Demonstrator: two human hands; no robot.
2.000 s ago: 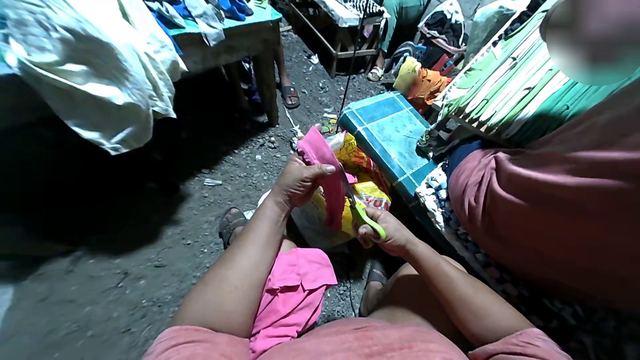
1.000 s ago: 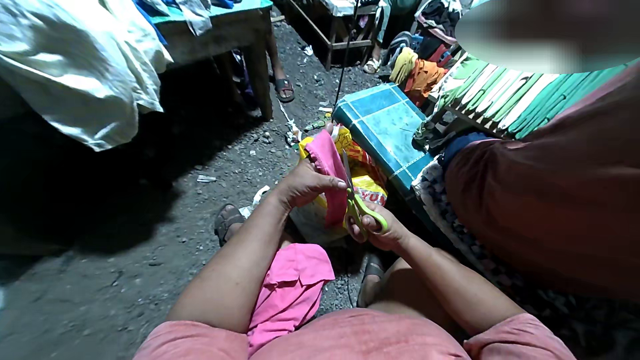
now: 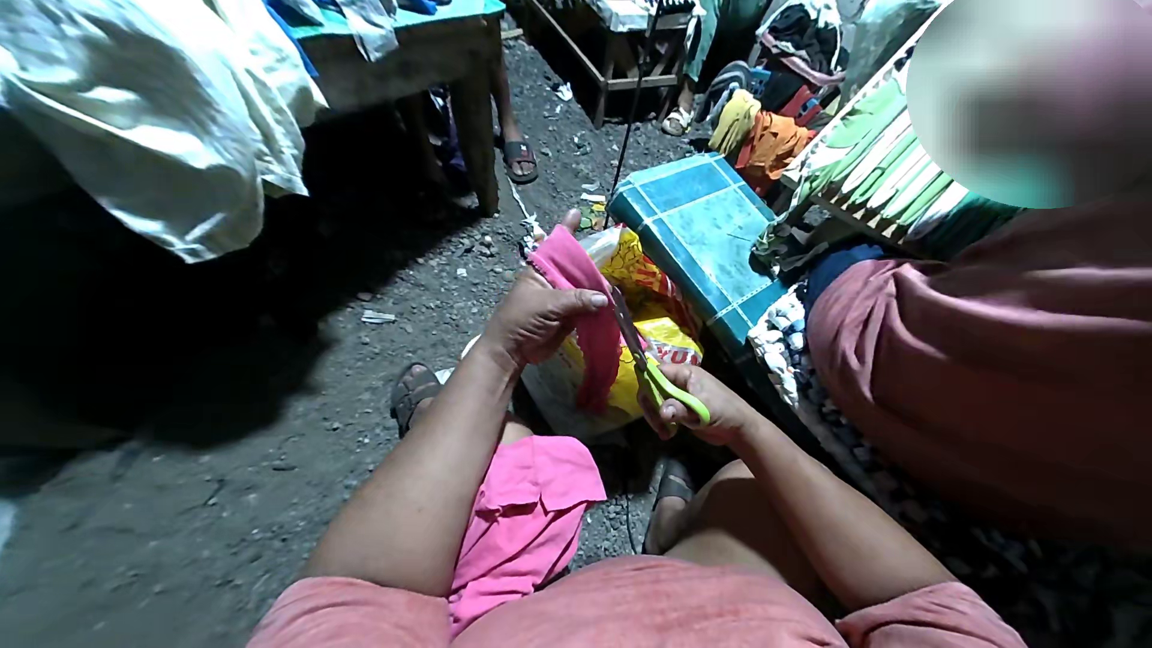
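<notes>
My left hand (image 3: 540, 315) holds a strip of pink cloth (image 3: 589, 333), its thumb pressed on the near face, and the strip hangs down below the fingers. My right hand (image 3: 693, 405) grips a pair of scissors with yellow-green handles (image 3: 670, 391). Their dark blades point up and left along the right edge of the strip; whether they touch the cloth is hard to tell. Under both hands stands a yellow plastic bag (image 3: 661, 337) bearing writing. More pink cloth (image 3: 531, 513) is draped over my left thigh.
A blue box-like bench (image 3: 702, 234) stands just beyond the bag. At right sits a person in a reddish garment (image 3: 981, 360), beside stacked green and white cloths (image 3: 900, 171). A wooden table (image 3: 405, 67) and hanging white cloth (image 3: 162, 117) are at upper left, above gravel ground (image 3: 360, 387).
The scissors' blades stood apart one second ago and now lie close together. The pink strip remains in my left hand. The person at right has shifted a little.
</notes>
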